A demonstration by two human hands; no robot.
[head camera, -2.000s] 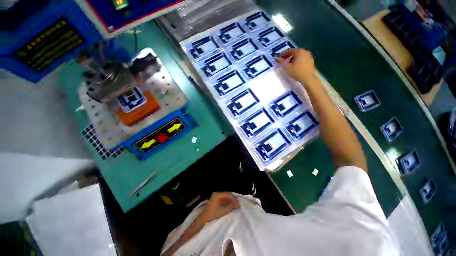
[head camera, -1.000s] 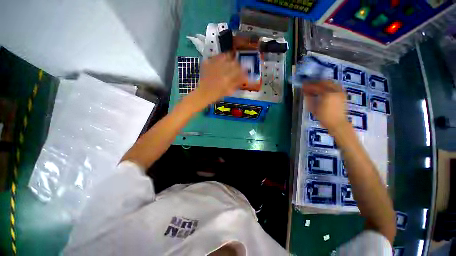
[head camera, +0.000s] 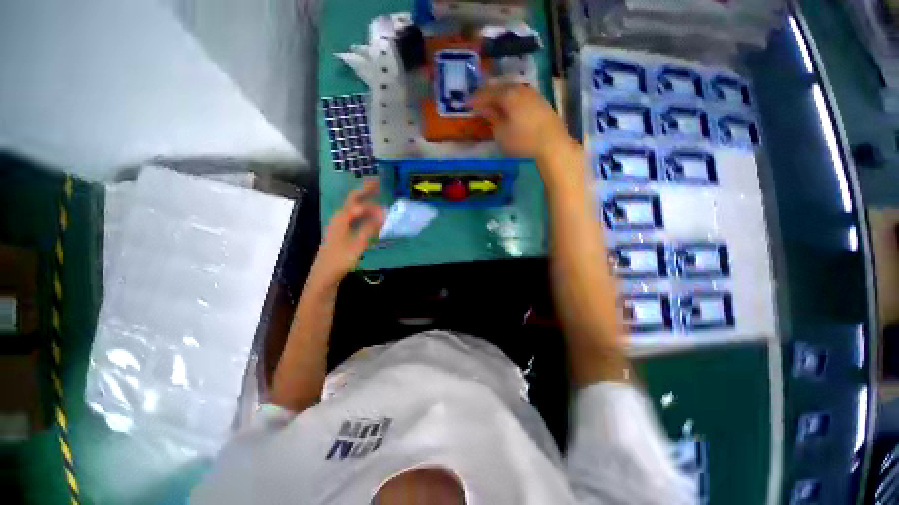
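A phone frame point(head camera: 456, 79) with a dark border and pale centre lies in the orange nest point(head camera: 454, 129) on the holed base plate. My right hand point(head camera: 515, 116) is beside it, with its fingertips closed at the frame's lower right corner. My left hand point(head camera: 351, 229) is over the mat left of the blue button box point(head camera: 399, 187). A pale blue-white slab point(head camera: 408, 219) adjoins its fingertips; blur hides whether it is gripped.
A grid of black squares point(head camera: 347, 133) lies left of the base plate. At right is a white tray point(head camera: 726, 202) with rows of phone frames. Beyond it, a dark green conveyor point(head camera: 803, 266) carries loose parts. Shiny white empty trays point(head camera: 187, 296) are stacked at left.
My right hand has moved from above the tray to the nest; the blurred part it carried is no longer over the tray. My left hand has left the nest and come down towards me.
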